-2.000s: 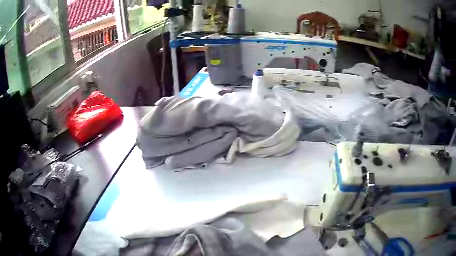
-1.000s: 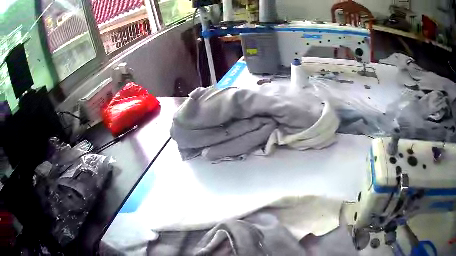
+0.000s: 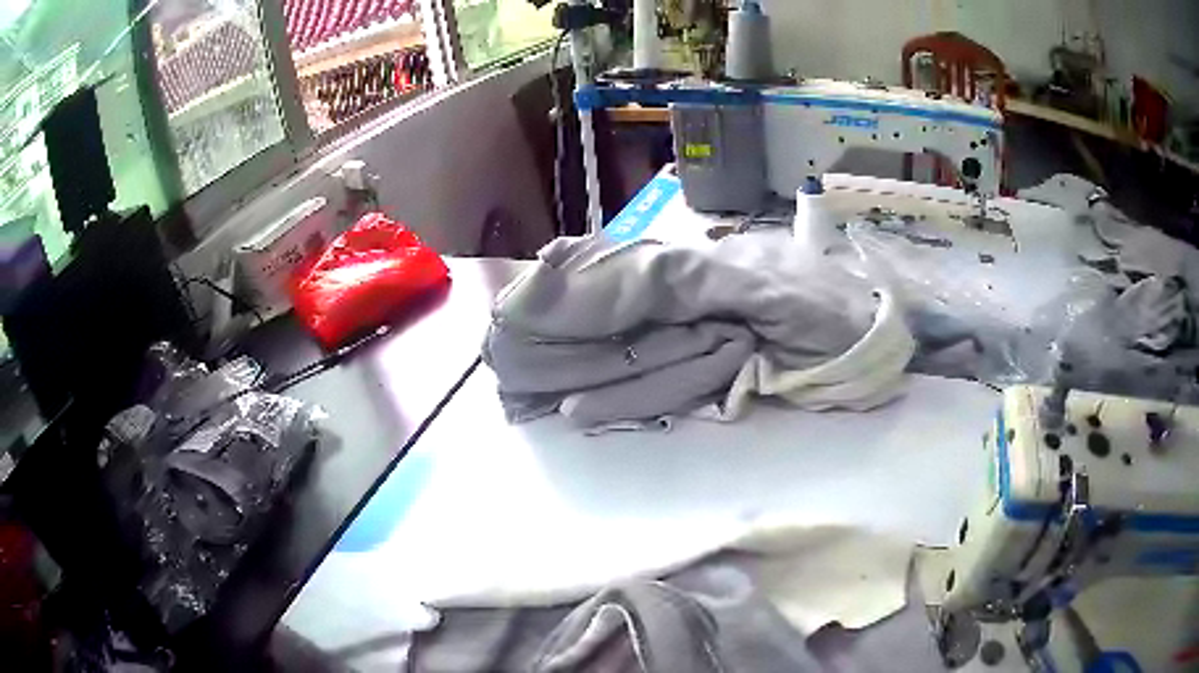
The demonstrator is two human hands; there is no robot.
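A grey garment piece (image 3: pixel 631 631) with an off-white reverse lies along the bottom of the view, left of the near sewing machine (image 3: pixel 1098 460). Its off-white edge stretches toward the machine's left end and its grey part is folded up at the bottom centre. The piece is cut off by the bottom edge. Part of the blue-handled shears (image 3: pixel 1115 661) shows under the machine arm. Neither of my hands is in view.
A rumpled grey garment pile (image 3: pixel 697 329) lies between the two machines. The rear machine (image 3: pixel 868 138), a white spool (image 3: pixel 810 217) and clear plastic (image 3: pixel 1012 309) are behind it. A red plastic bag (image 3: pixel 368 279) and a plastic-wrapped bundle (image 3: pixel 217 473) lie on the dark side table (image 3: pixel 381 414).
The camera view has turned left, so everything sits farther right in the picture, with more of the dark side table showing. The garment piece, pile and machines appear unmoved.
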